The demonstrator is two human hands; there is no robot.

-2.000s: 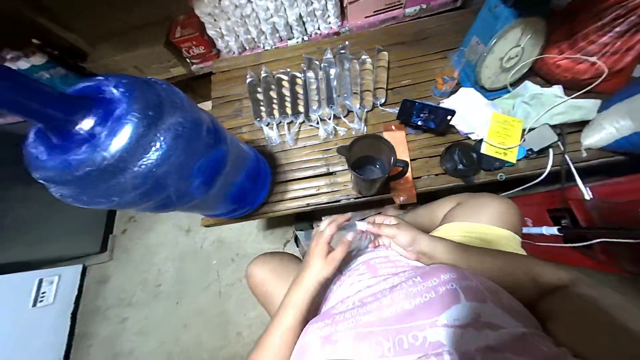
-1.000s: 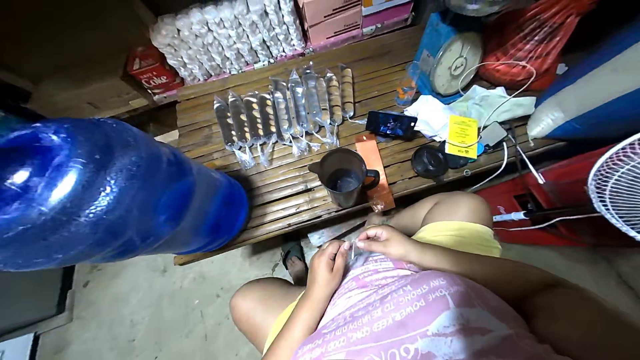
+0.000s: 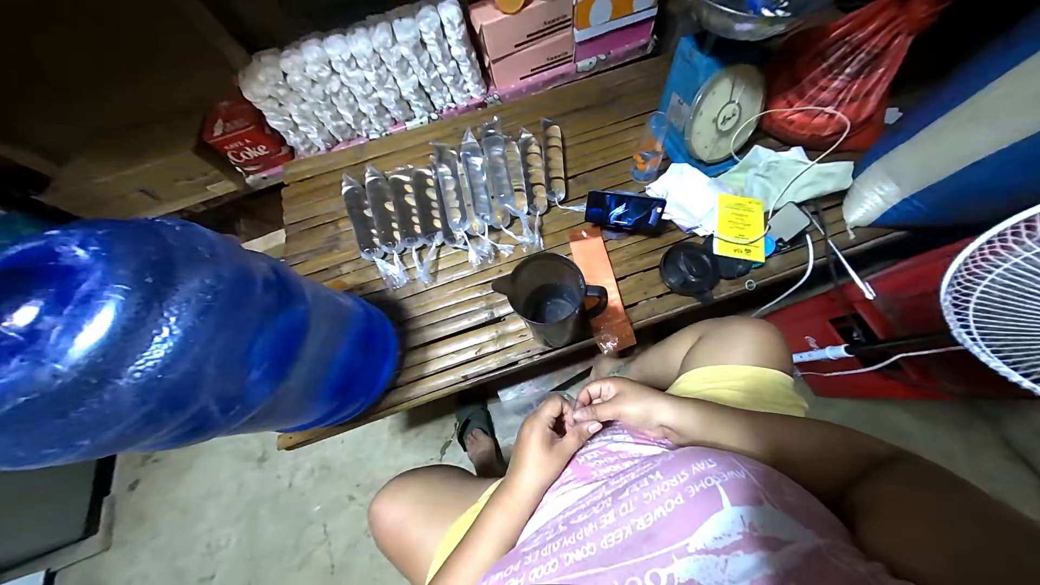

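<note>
Over my lap, my left hand (image 3: 546,439) and my right hand (image 3: 621,406) meet, fingertips pinched together on a small piece of clear plastic (image 3: 570,400), mostly hidden by the fingers. Past them, near the bench's front edge, stands a dark translucent pitcher (image 3: 552,296) with its handle to the right, beside a flat orange packet (image 3: 605,292). Behind the pitcher lies a row of tied clear plastic tubes of liquid (image 3: 451,191). A black round lid (image 3: 688,268) and a phone (image 3: 624,211) lie to the right.
A large blue water bottle (image 3: 187,333) looms at the left of the slatted bamboo bench (image 3: 455,329). At the back right are a blue dial scale (image 3: 723,114) and a red plastic bag (image 3: 837,81). A white fan (image 3: 999,301) stands at far right. Cables cross the bench's right end.
The hands have stayed together over the lap, and their fingers have closed in tighter around the clear plastic. The view has shifted, bringing the fan in at the right.
</note>
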